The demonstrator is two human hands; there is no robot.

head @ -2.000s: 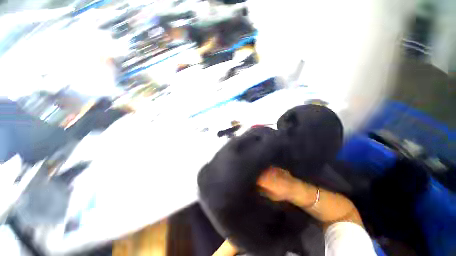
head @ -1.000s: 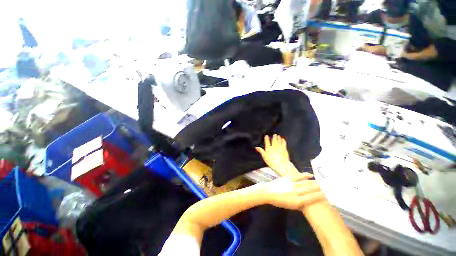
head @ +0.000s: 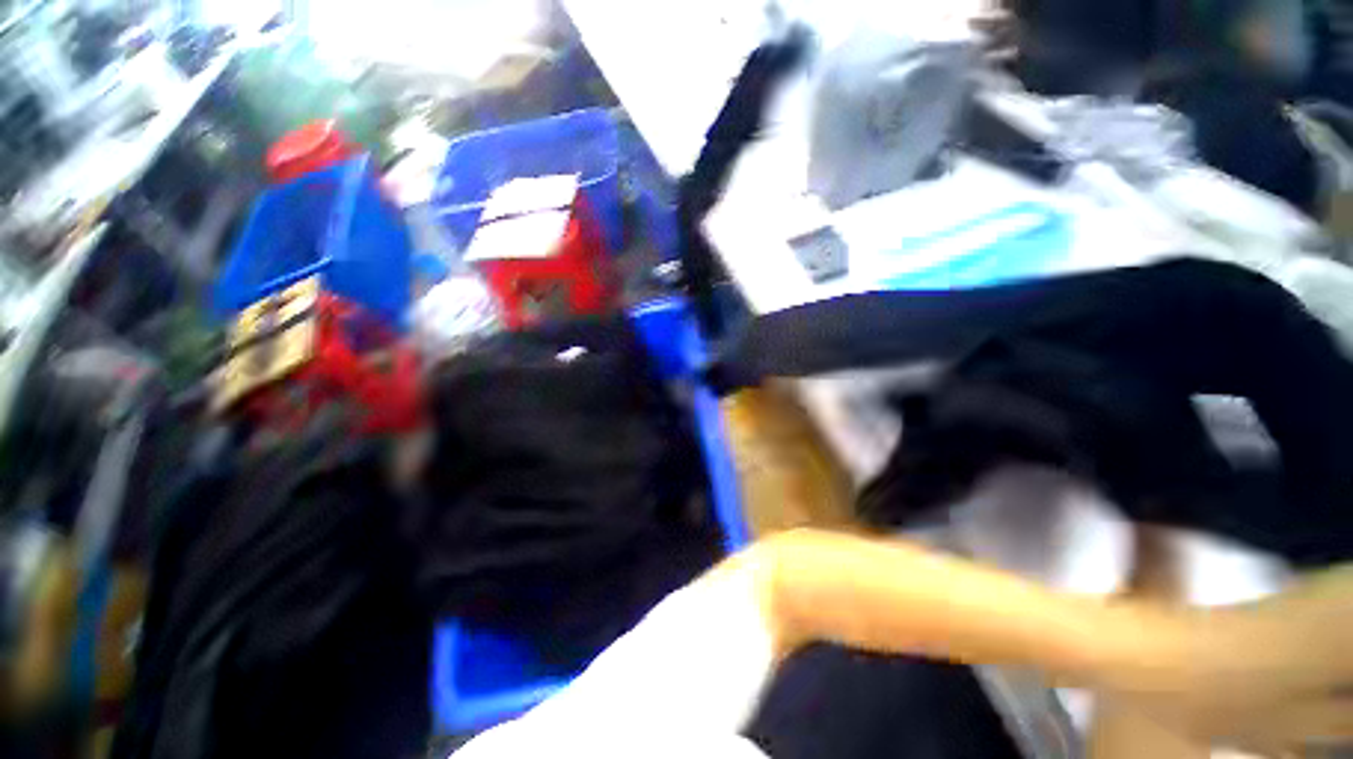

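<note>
A black garment (head: 1039,400) lies bunched across the white table at the right, with a white patch showing in it. My left forearm, in a white sleeve, reaches to the right below the garment. My left hand (head: 1306,641) is blurred and cut by the right edge, so its fingers are hidden. Skin at the bottom right may be my other forearm. My right hand cannot be made out. The whole view is blurred.
A blue crate (head: 717,460) of black garments (head: 549,489) stands left of the table. More black cloth lies further left. Blue bins (head: 330,237) and red containers (head: 552,285) stand behind. A white machine part (head: 876,119) is on the table.
The view has swung left and down towards the crates. The garment now shows at the right, more spread out. The scissors have left the picture, and my right hand no longer shows clearly.
</note>
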